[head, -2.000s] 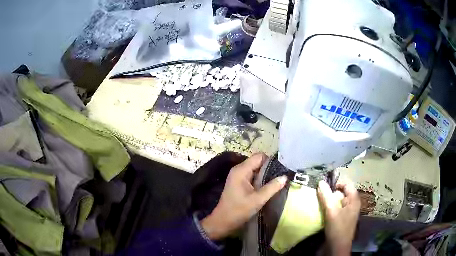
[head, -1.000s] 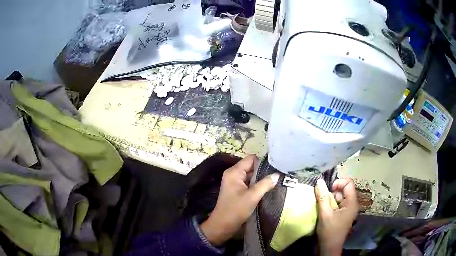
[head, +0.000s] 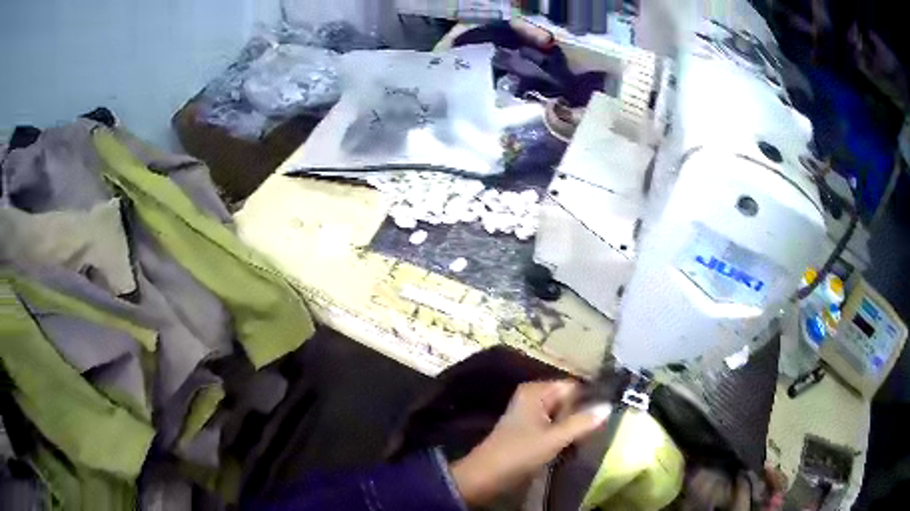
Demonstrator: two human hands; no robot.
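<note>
My left hand (head: 529,437) pinches the dark edge of the garment just left of the machine's needle area. The garment's lime-green panel (head: 637,464) bulges below the small metal clamp (head: 636,399). Dark ribbed fabric (head: 748,394) stands raised at the right, beside the white JUKI machine head (head: 723,259). My right hand is not clear; a blurred skin-toned patch shows at the bottom edge, partly behind dark cloth, and its grip cannot be made out.
Grey-brown and lime garments (head: 170,259) heap at the left by the wall. Small white pieces (head: 459,205) lie behind on the table (head: 299,259), before a marked plastic bag (head: 399,110). A control panel (head: 866,334) and small bottles (head: 823,304) stand at the right.
The view has shifted, so the machine and table sit lower and further right. The dark ribbed fabric has come up at the right, and my right hand has left the lime panel's upper edge.
</note>
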